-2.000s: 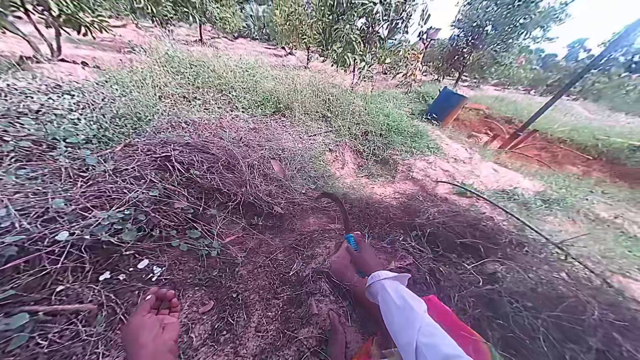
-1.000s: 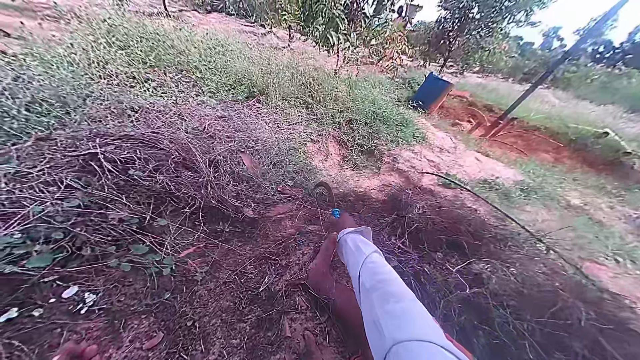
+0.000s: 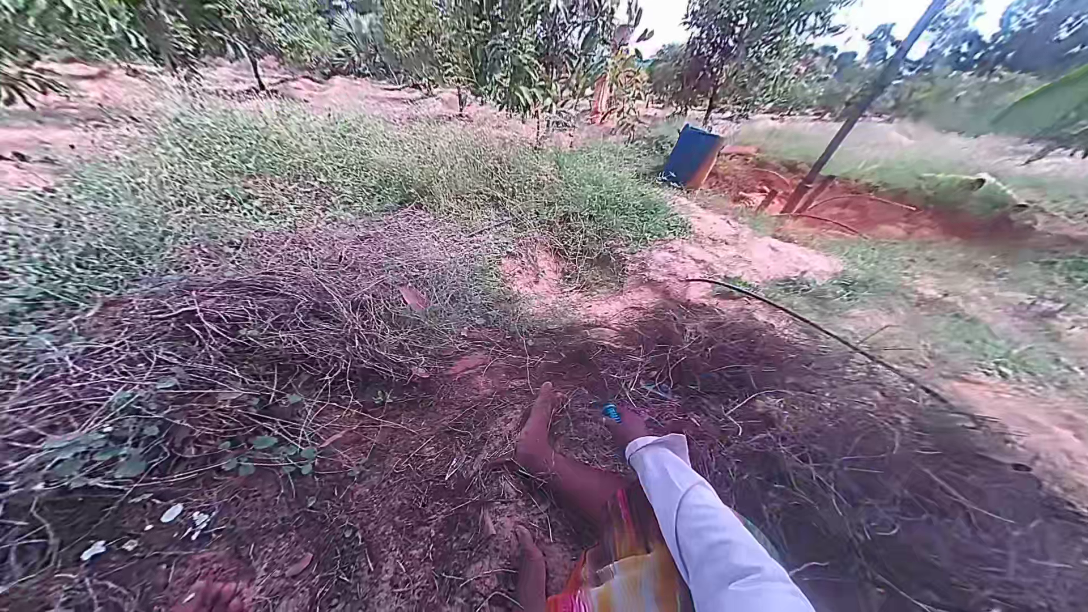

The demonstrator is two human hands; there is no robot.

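Observation:
My right hand (image 3: 627, 427), at the end of a white sleeve, is closed on the blue-green handle of a sickle (image 3: 611, 413). The curved blade, plain in the earlier frames, does not show clearly against the dark ground now. Just left of the hand is my bare foot (image 3: 537, 429) on soil strewn with dry stems. Low at the bottom left, my left hand (image 3: 212, 595) is only partly in view, blurred and dim against the reddish soil; its fingers cannot be made out well.
A heap of dry stems (image 3: 280, 314) lies to the left, with green weeds (image 3: 408, 161) behind it. On the right a thin black hose or stick (image 3: 816, 325) crosses the ground. Farther back stand a blue container (image 3: 693, 156) and a leaning pole (image 3: 867, 102) beside a dug bank.
My right hand, still around the sickle's handle, has moved to the right of my foot. The left hand, open and palm up two seconds ago, has dropped to the bottom edge.

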